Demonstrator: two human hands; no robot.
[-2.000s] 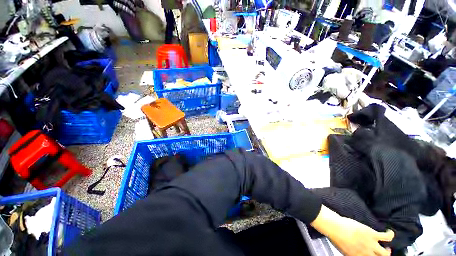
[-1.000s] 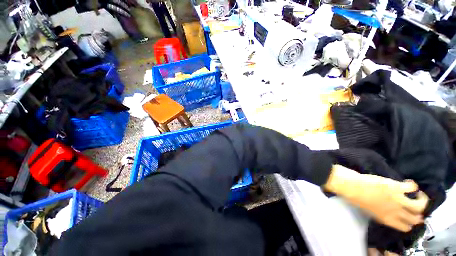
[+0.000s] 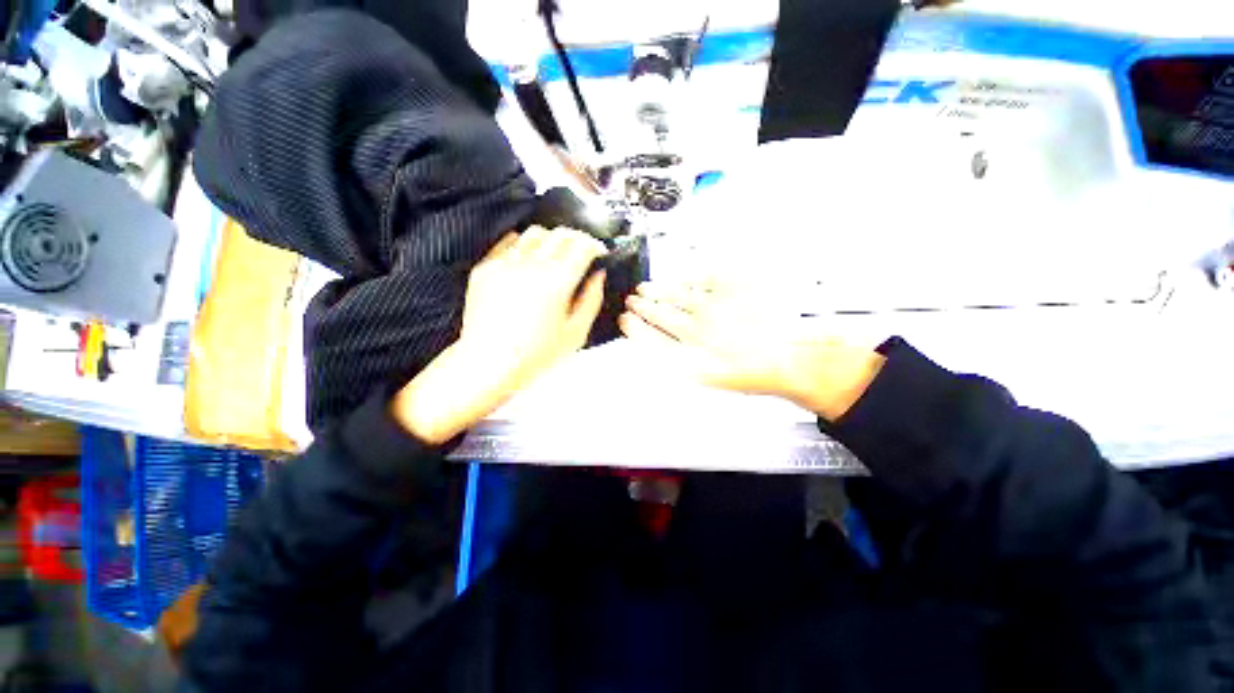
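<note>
A black garment with fine pale pinstripes (image 3: 372, 176) lies bunched on the table, left of the needle area. My left hand (image 3: 531, 301) rests on it with curled fingers and holds its edge near the presser foot (image 3: 625, 241). My right hand (image 3: 724, 336) lies flat on the white machine bed, its fingertips at the right side of the dark edge of cloth; whether they grip it cannot be told. The white sewing machine (image 3: 1001, 176) with a blue stripe extends to the right.
A black fabric strip (image 3: 828, 68) hangs over the machine. A tan board (image 3: 244, 339) lies left of the garment. A grey-white motor housing (image 3: 95, 237) and red-yellow snips (image 3: 92, 349) are at the left. A blue crate (image 3: 169, 521) stands below the ruler-marked table edge (image 3: 663, 447).
The view has turned from the floor and aisle to the sewing machine. My left hand and the garment are now at the needle area, and my right hand has come into view.
</note>
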